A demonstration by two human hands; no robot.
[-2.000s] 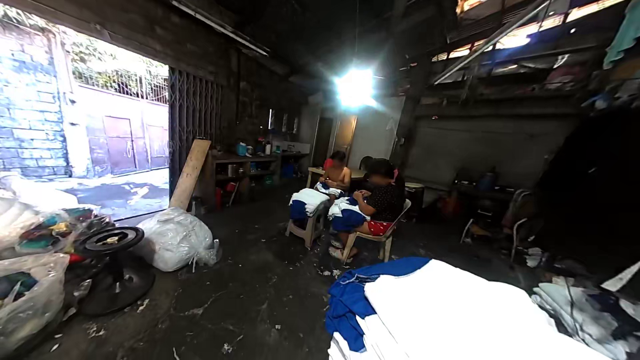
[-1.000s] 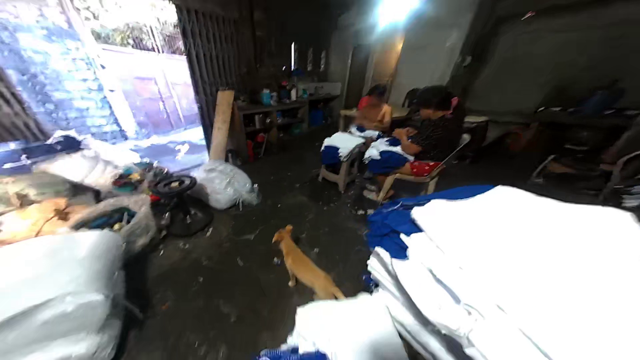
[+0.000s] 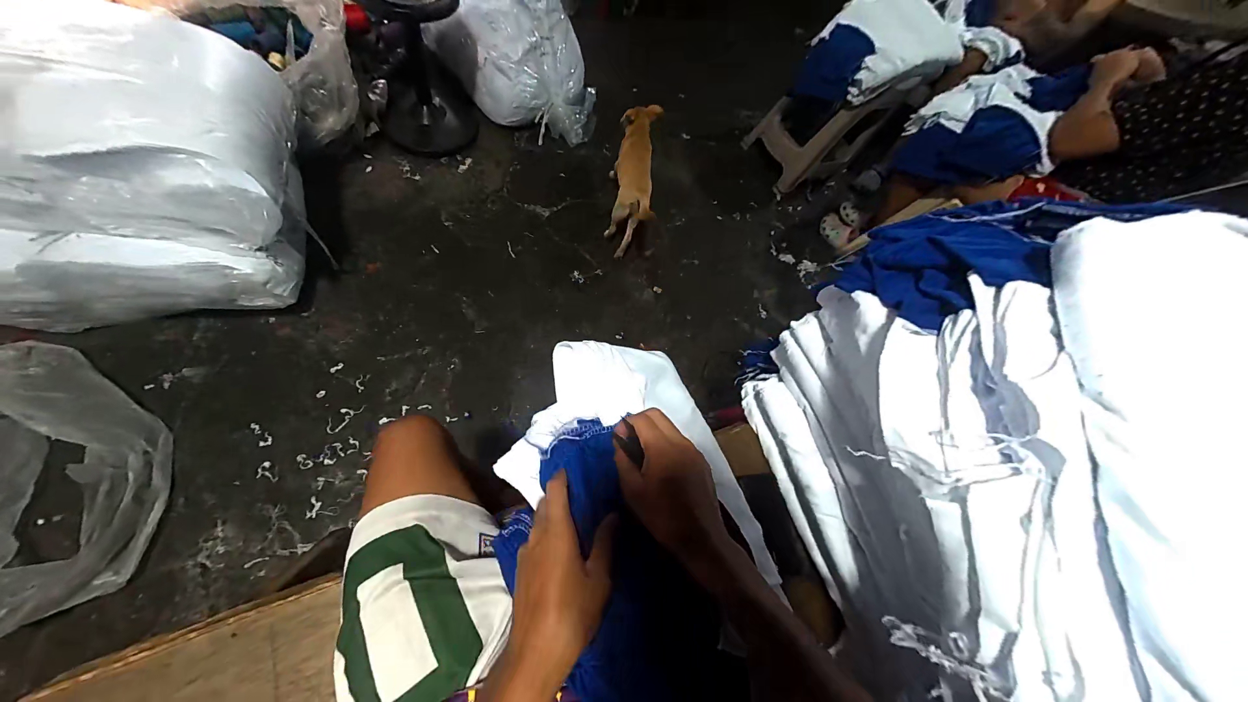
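A blue and white cloth piece (image 3: 587, 458) lies over my lap, its stitched edge facing away from me. My left hand (image 3: 565, 565) grips the blue part from the left side. Just to the right, my right hand (image 3: 668, 483) is closed around a small dark tool (image 3: 629, 447), whose kind I cannot tell, at the edge of the blue cloth. White fabric (image 3: 614, 380) extends beyond both hands. At my right rises a large stack of white cloth pieces (image 3: 907, 409) with blue cloth (image 3: 951, 258) at its far end.
A brown dog (image 3: 635, 175) stands on the dark floor, which has thread scraps (image 3: 322, 453). Large plastic-wrapped bundles (image 3: 146, 166) are at left, a round black stand base (image 3: 429, 122) beyond. Another person's arm (image 3: 1087, 127) and a plastic stool (image 3: 819, 146) are at upper right.
The view has tilted down, bringing my hands and lap into sight. The dog, absent two seconds ago, has moved farther from me and faces away.
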